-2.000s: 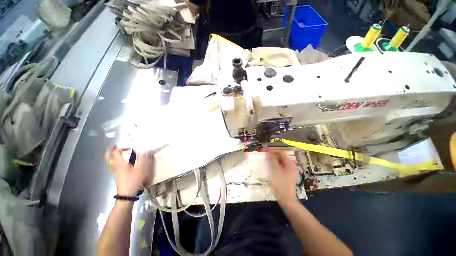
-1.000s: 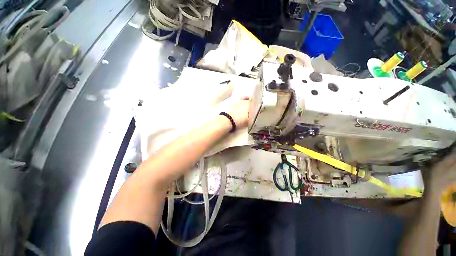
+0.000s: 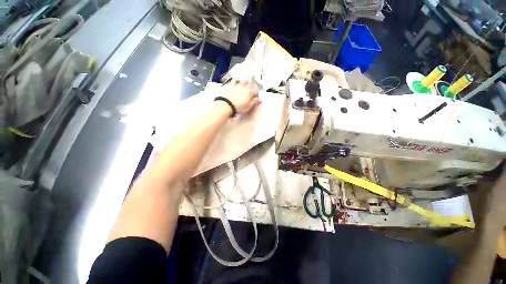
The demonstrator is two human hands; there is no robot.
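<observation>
The cream canvas tote bag (image 3: 238, 133) lies on the machine bed left of the sewing machine's (image 3: 383, 122) head. Its grey-cream handles (image 3: 266, 222) hang over the front edge. My left hand (image 3: 242, 95) is on the bag's back part, fingers curled on the cloth; what is under the fingers is hidden. Only my blurred right forearm shows at the right edge; the hand is cut off. Yellow binding tape (image 3: 360, 182) runs from the right to the needle area (image 3: 302, 158). Dark green snips (image 3: 319, 201) lie on the bed in front of it.
A metal worktop (image 3: 105, 138) is at the left, with grey-beige bags (image 3: 39, 89) beyond it. Handles and bags (image 3: 194, 22) are heaped behind. A cream piece with a yellow edge (image 3: 269, 58) is behind the bed. Yellow thread cones (image 3: 433, 76) and a blue bin (image 3: 358, 47) are at the back.
My left hand has moved left and back from beside the machine head. The bag's front edge has shifted away from the needle area, and its handles hang further right. The right arm stays at the right edge.
</observation>
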